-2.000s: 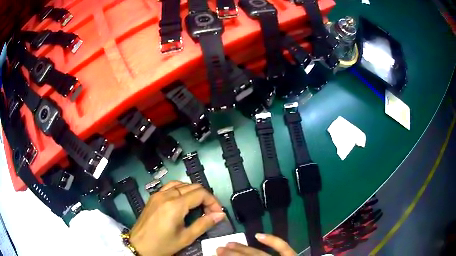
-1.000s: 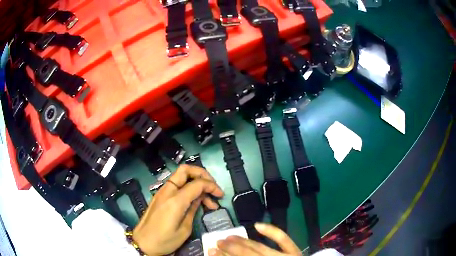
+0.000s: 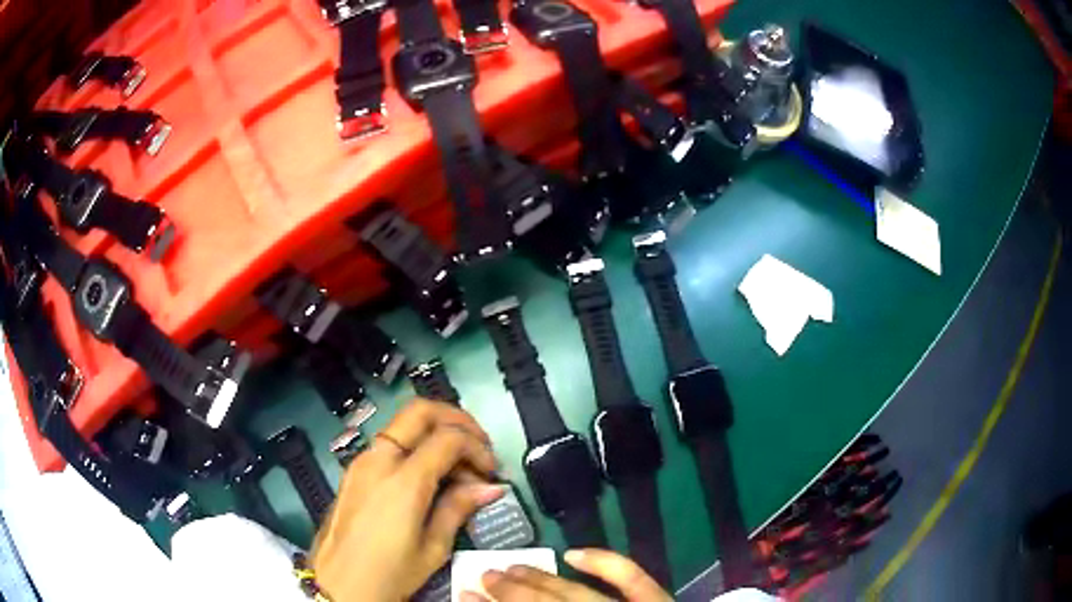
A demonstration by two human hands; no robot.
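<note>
A black smartwatch with a pale grey, printed-looking screen (image 3: 503,520) lies at the bottom centre. My left hand (image 3: 394,500) holds it, with thumb and fingers at the upper left of its case. My right hand (image 3: 605,574) is cut off by the bottom edge. Its fingers lie on a white cloth or card (image 3: 468,574) against the lower part of this watch; its thumb is not clearly visible. Part of another watch shows under my left hand. To the right, dark-faced smartwatches (image 3: 627,440) lie face up in a row, straps extended.
An orange-red compartment tray (image 3: 276,147) with watches draped over it stands behind. At right are a white scrap (image 3: 782,300), a small white card (image 3: 909,229), a glass bottle (image 3: 769,73) and a black tray (image 3: 899,141). The bench edge curves along the right.
The view has shifted, so the bench items sit further left. My left thumb has moved from above the case onto the upper left of the grey screen. More of that screen shows than two seconds ago.
</note>
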